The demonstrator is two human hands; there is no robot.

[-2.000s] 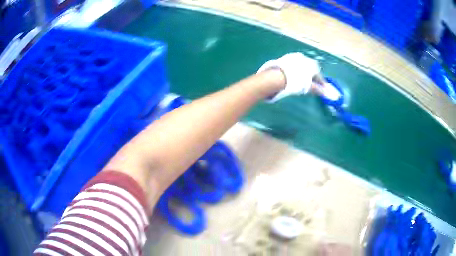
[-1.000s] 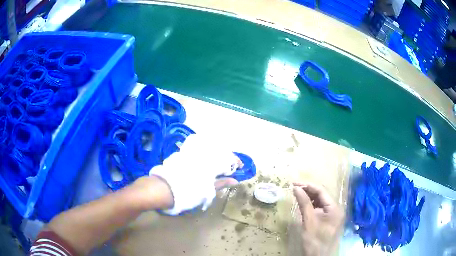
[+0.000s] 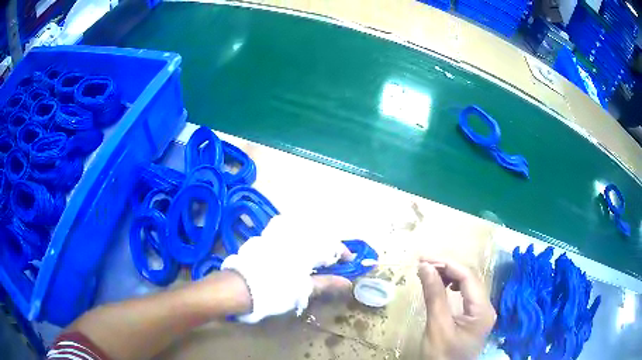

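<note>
My left hand [image 3: 281, 271], in a white knit glove with bare fingertips, holds a blue oval ring [image 3: 359, 259] just behind and left of the small white cup [image 3: 374, 292]. My bare right hand [image 3: 457, 306] is right of the cup, thumb and index fingertips together. A thin stick in it is too faint to make out for certain. The cup stands on brown-spotted cardboard [image 3: 334, 320]. Loose blue rings [image 3: 193, 218] lie in a pile left of my glove. Tangled blue strips [image 3: 542, 302] lie to the right of my right hand.
A blue bin [image 3: 116, 186] full of ringed parts stands at the left. The green conveyor belt [image 3: 310, 98] runs across behind the bench and carries two joined parts, one nearer [image 3: 486, 133] and one at the far right [image 3: 614, 204]. Stacked blue crates [image 3: 493, 17] are at the back.
My left hand came back from the belt, where it let go of a joined part, and now holds a ring by the cup. My right hand came into view. The joined parts moved right.
</note>
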